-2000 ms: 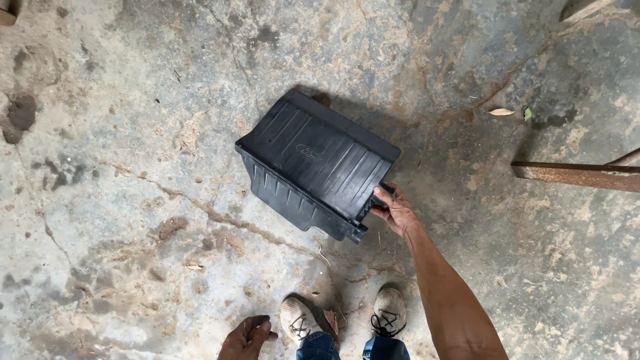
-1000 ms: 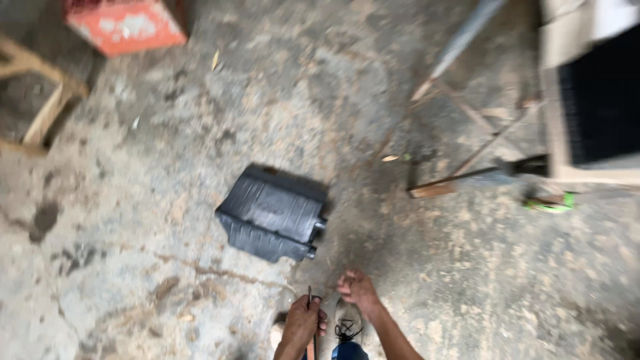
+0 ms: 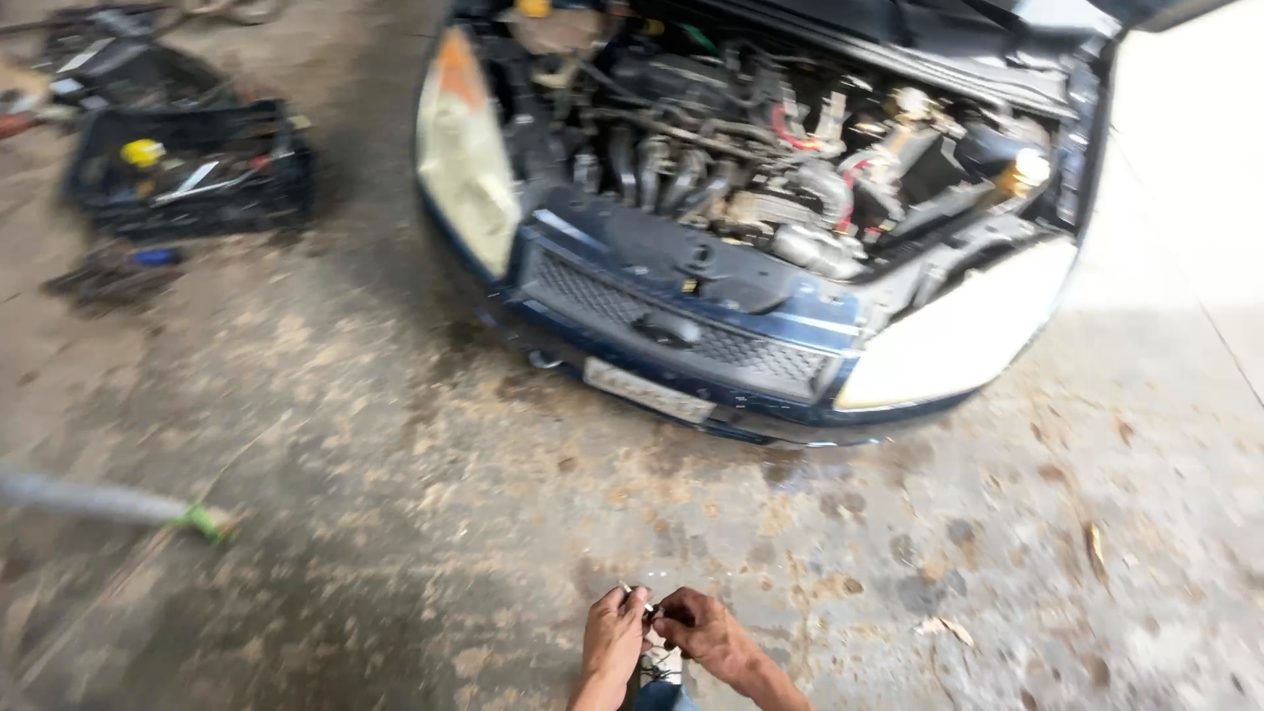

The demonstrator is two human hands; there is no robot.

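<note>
Low in the view, my left hand [image 3: 617, 629] is closed on a small thin item [image 3: 648, 608], light at one end, too blurred to name. My right hand [image 3: 694, 627] is close beside it, its fingertips at the dark lower end of that item; whether they grip it is not clear. Beyond both hands is the front of a dark blue car with its hood raised, showing the engine [image 3: 711, 148], the mesh grille [image 3: 671, 331] and two headlights [image 3: 469, 153].
At the upper left, a black crate [image 3: 188, 222] of tools lies on the concrete floor, with a blue-handled tool [image 3: 153, 259] near it. A grey pole [image 3: 94, 497] with green material at its end juts in from the left. Dry leaves [image 3: 1094, 550] lie at the right.
The view has swung from the black plastic cover on the floor to the car. My right hand, on that cover in the oldest frame, has let go and come beside my left hand.
</note>
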